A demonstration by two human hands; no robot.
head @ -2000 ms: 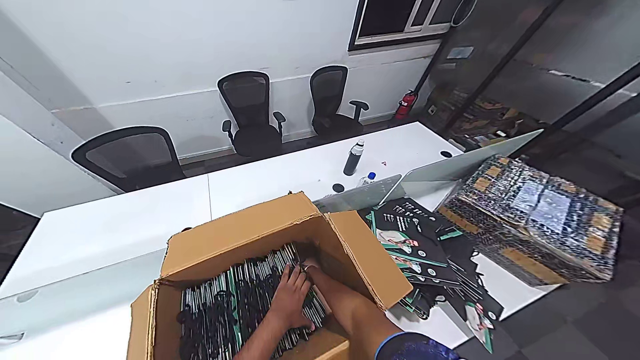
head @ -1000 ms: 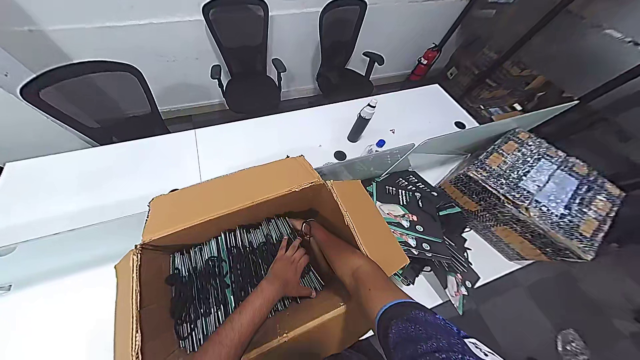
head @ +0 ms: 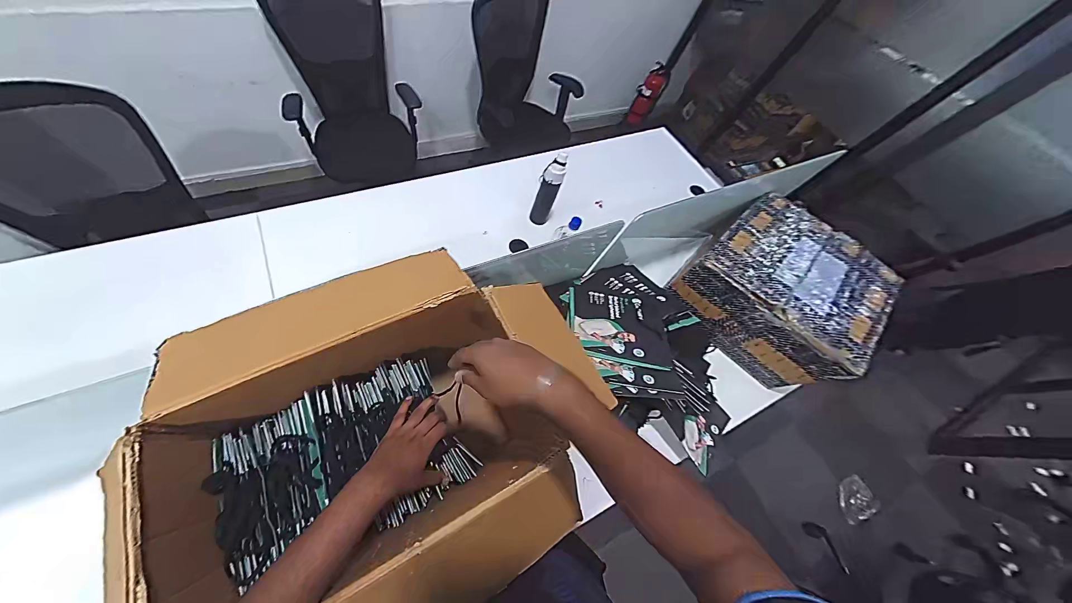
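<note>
An open cardboard box (head: 306,314) holds a tight row of thin black and green packets (head: 314,456) standing on edge, with black cords lying over them. My left hand (head: 410,448) rests on the right part of the row, fingers spread and touching the packet edges. Above the box's right end, my right hand (head: 502,373) pinches a thin black cord (head: 458,400) that hangs down from its fingertips. What the cord's lower end joins is hard to see. Right of the box, a loose pile of black and green printed packets (head: 632,335) lies on the desk.
A wrapped, taped carton (head: 787,293) stands beyond the pile. Low glass partitions (head: 720,201) run behind it. On the white desk (head: 377,234) stand a dark bottle (head: 548,191) and a blue-capped bottle (head: 572,226). Office chairs (head: 364,142) and a fire extinguisher (head: 646,94) are farther back.
My right hand has risen from down among the packets at the box's right end, with a black cord now in its fingers. My left hand stays on the row.
</note>
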